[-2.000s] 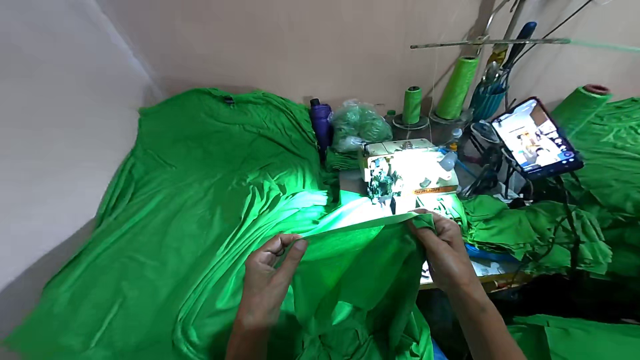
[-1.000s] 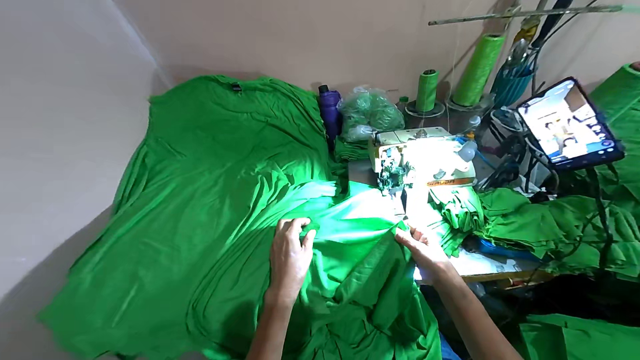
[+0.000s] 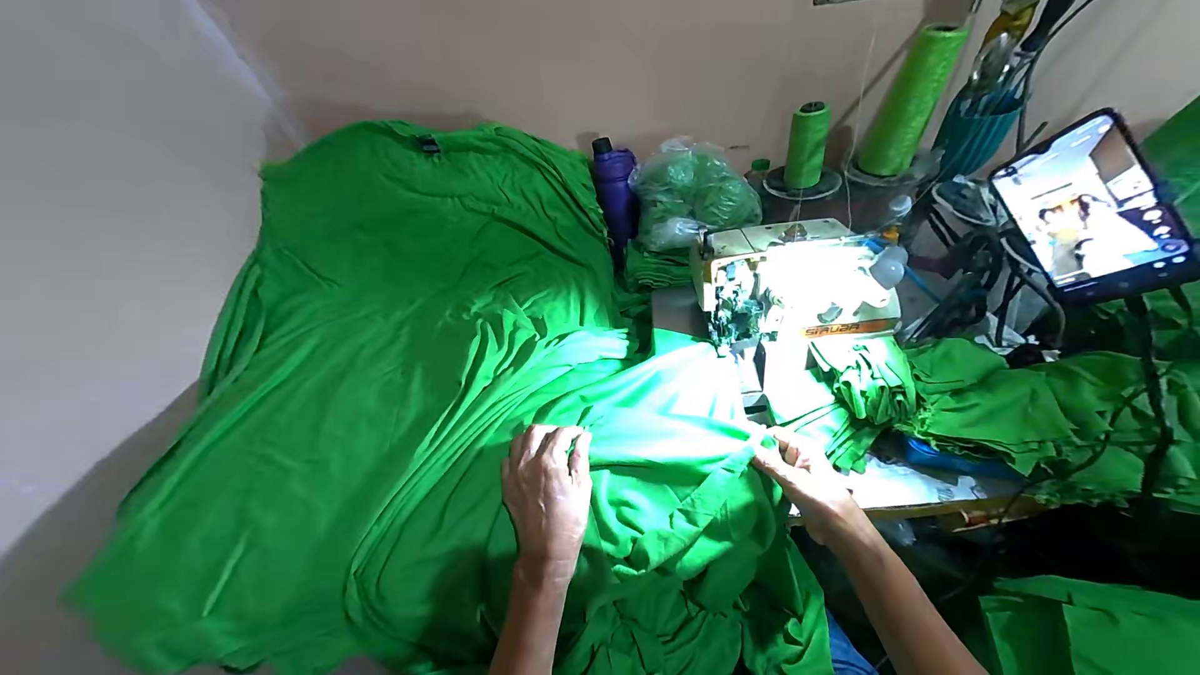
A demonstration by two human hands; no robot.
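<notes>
A bunched green knit fabric [image 3: 656,450] lies in front of a lit Siruba sewing machine [image 3: 797,281], one part reaching its needle area. My left hand [image 3: 548,483] rests palm down on this fabric, fingers curled over its upper edge. Thumb and fingers of my right hand [image 3: 802,469] pinch the fabric's right end, just below and in front of the machine. Between both hands the edge is drawn fairly straight. A large pile of green garments [image 3: 394,309] spreads to the left of my left hand.
Behind the machine stand two green thread cones [image 3: 808,145], a purple bottle [image 3: 615,192] and a plastic bag of green scraps [image 3: 696,192]. A phone [image 3: 1092,206] on a holder is at the right, above green cut pieces [image 3: 1022,403]. The table edge [image 3: 928,509] runs below.
Both hands have lowered the fabric from a raised, stretched hold to in front of the machine. My left hand has turned palm down onto it. The view has shifted somewhat.
</notes>
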